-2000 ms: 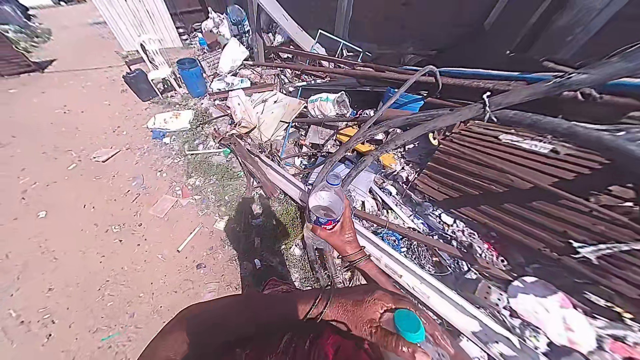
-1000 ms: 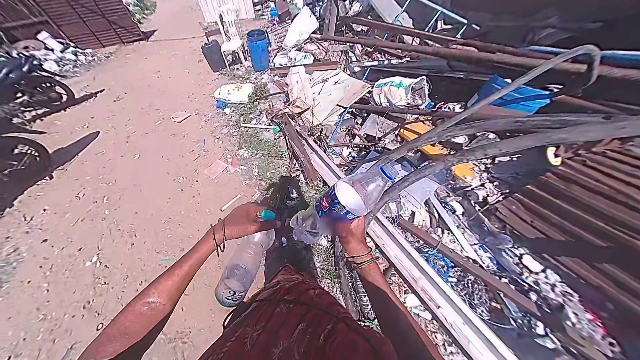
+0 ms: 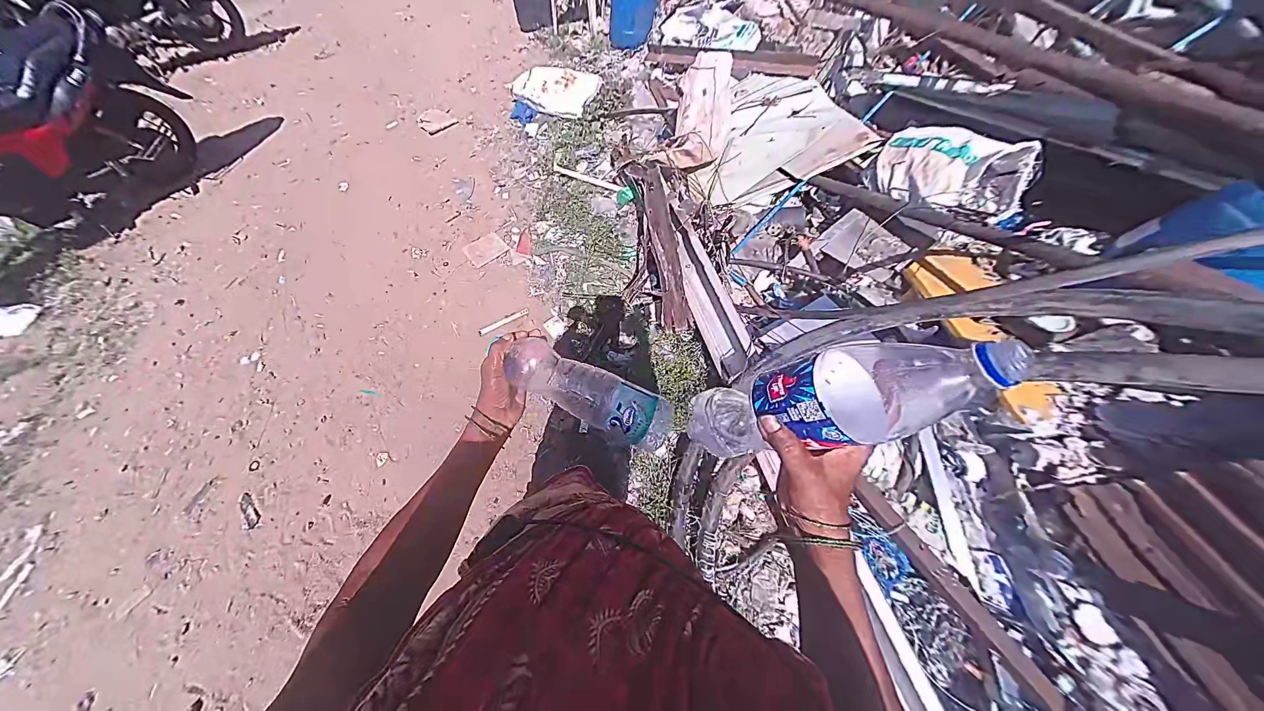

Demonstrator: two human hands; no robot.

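Note:
My left hand (image 3: 502,380) grips one end of a clear plastic bottle (image 3: 592,392) with a teal label; the bottle lies sideways and points right. In my right hand (image 3: 815,464) is a larger clear plastic bottle (image 3: 894,393), with a blue and red label and a blue cap that points right. Its base end is near the left bottle's far end; whether they touch I cannot tell. Part of my left fingers is hidden behind the bottle.
Scrap wood (image 3: 701,267), a white printed sack (image 3: 953,170), a yellow plastic piece (image 3: 953,286) and bent pipes (image 3: 1116,304) lie to the right. A blue barrel (image 3: 629,22) stands at the top. Motorbikes (image 3: 99,118) are parked at the upper left beside the dirt path (image 3: 326,257).
The left bottle hung downward one second ago and now lies sideways toward the right one. The right bottle has tipped further over to the right. The view has shifted down.

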